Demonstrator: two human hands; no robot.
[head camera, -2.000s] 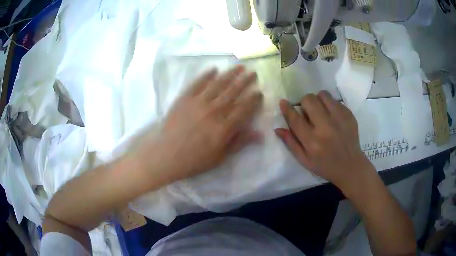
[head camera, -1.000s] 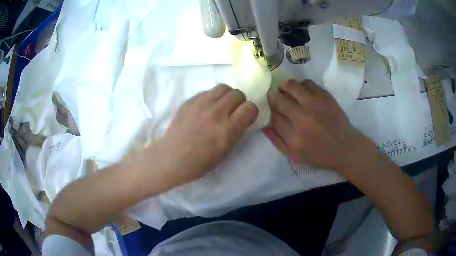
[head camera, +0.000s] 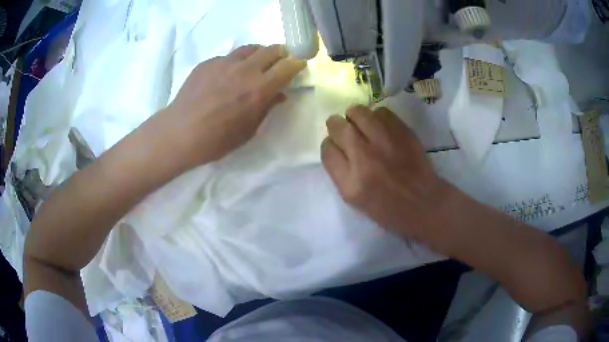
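Observation:
A white garment piece spreads under both hands and drapes over the front table edge. My left hand lies palm down on the cloth left of the lamp, its fingertips at the lamp's lower end. My right hand is just in front of the needle, its curled fingers on the cloth; the fingertips' grip is partly hidden. The presser foot and needle are above the cloth in yellow light, under the white sewing machine head. The rounded machine lamp is left of the needle.
White strips and brown paper tickets lie right of the needle. A ruler scale runs along the front table edge. White cloth is heaped at the left over a blue bin. Another ticket hangs at the lower left.
My left hand has moved from beside my right hand up and left, and lies flatter. My right hand has shifted slightly left. The cloth in front is more bunched; the camera view has shifted.

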